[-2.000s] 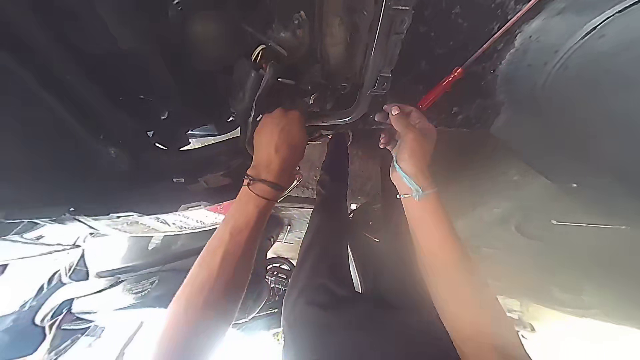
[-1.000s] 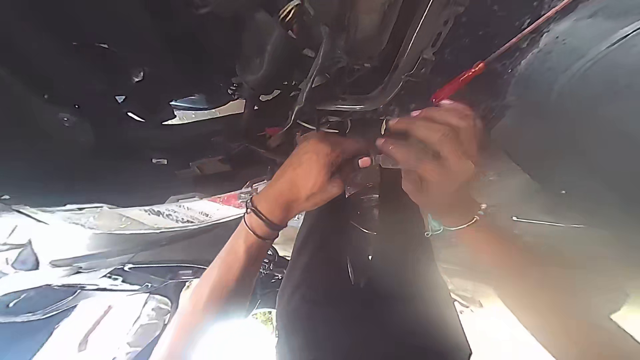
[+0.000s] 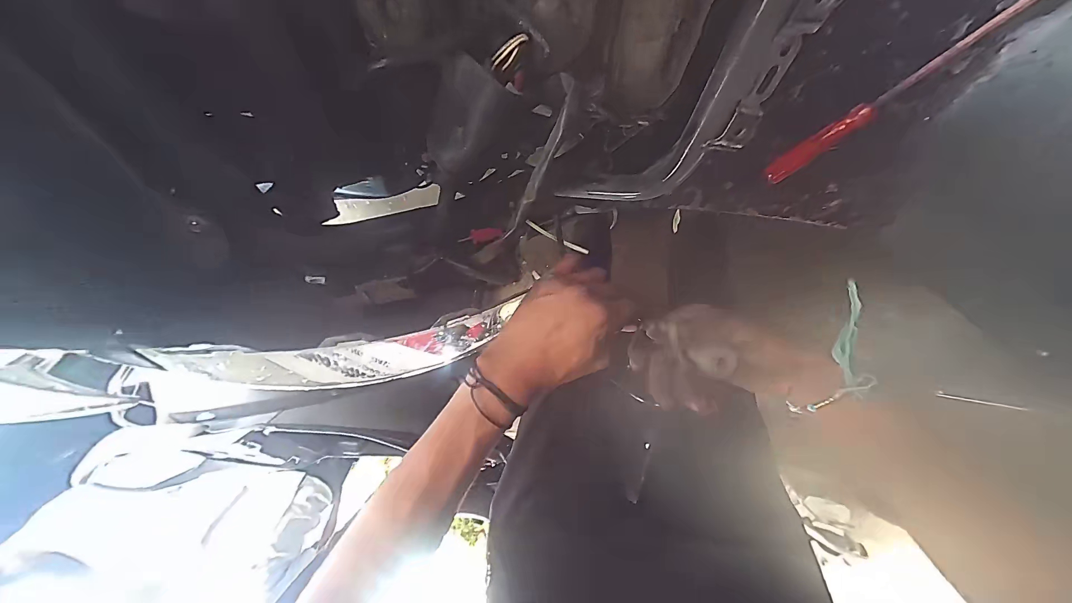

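Near the middle of the view, my left hand [image 3: 557,327] has its fingers bent, with a dark band round the wrist. A thin pale strip [image 3: 557,237] sticks up just above its fingers; whether the hand holds it is unclear. My right hand [image 3: 691,356], blurred, is close beside it on the right, fingers curled, with a beaded bracelet and teal thread [image 3: 850,335] at the wrist. Anything between the fingers is too blurred to tell. Above both hands is a bent dark metal bracket [image 3: 636,188] of the vehicle's body.
A red-handled screwdriver [image 3: 821,144] lies against the dark panel at upper right. Yellowish wires [image 3: 508,54] hang at the top. A dark panel [image 3: 126,209] covers the upper left. Dark-clothed legs [image 3: 628,502] are below the hands, and a light strip bearing writing [image 3: 352,364] is at left.
Both hands have moved down from the metal bracket, and my right hand has come in beside my left. The pale strip now shows above the left hand.
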